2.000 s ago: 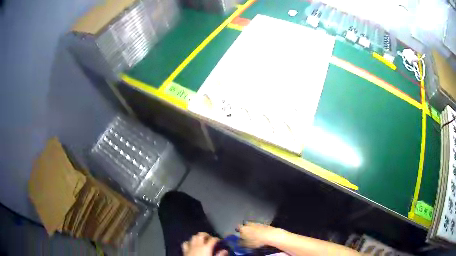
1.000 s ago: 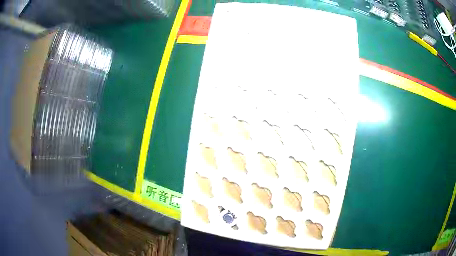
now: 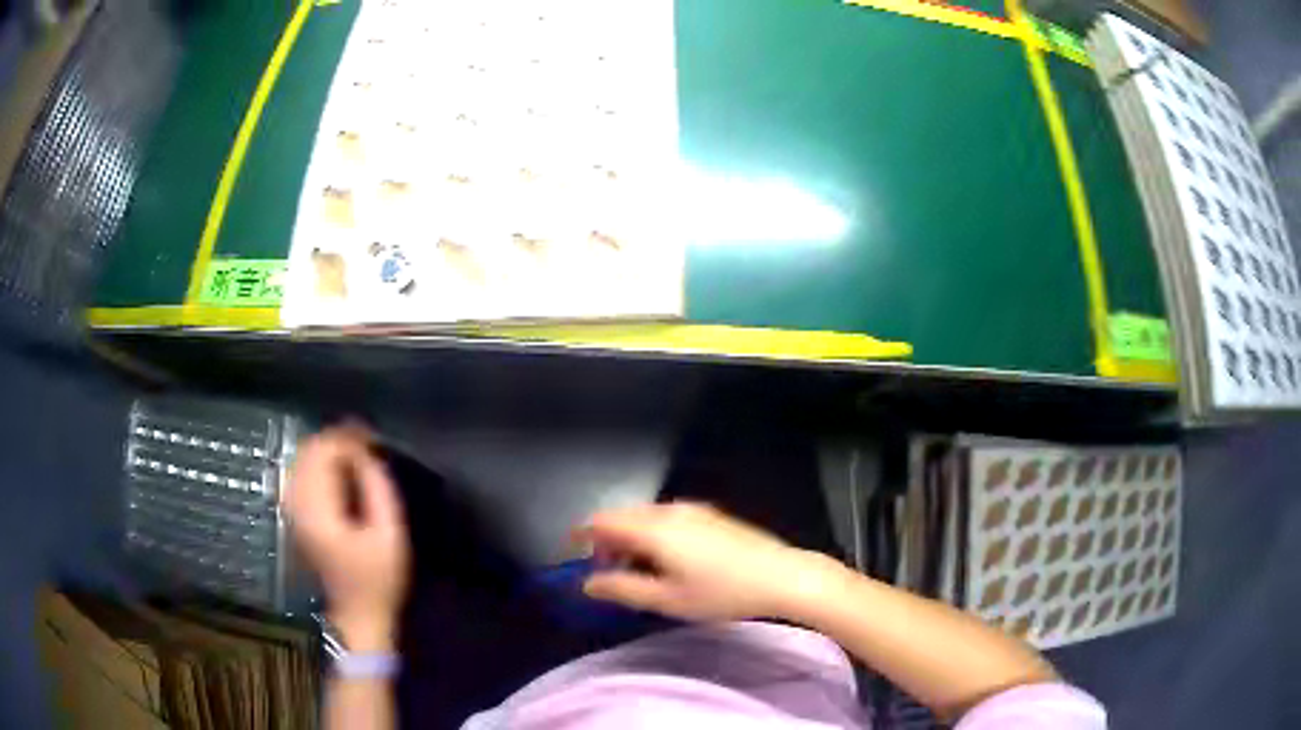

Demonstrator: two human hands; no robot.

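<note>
A white foam tray lies on the green table at its front edge, with rows of tan cutouts. One loudspeaker driver sits in its front row, second from the left. My left hand, blurred, is below the table beside the stacked clear blister trays; whether it touches them or holds anything is unclear. My right hand is low in front of my body with bent fingers, by the blue stool. What its fingers hold, if anything, is hidden.
Filled foam trays are stacked at the table's right. Empty foam trays stand low at the right. Brown cardboard dividers are low at the left. More clear trays stand at the table's left. The table's front edge has yellow tape.
The view has swung down and right from the tray. Both hands, out of view a second ago, show again. Since two seconds ago, my left hand has moved left, away from my right hand.
</note>
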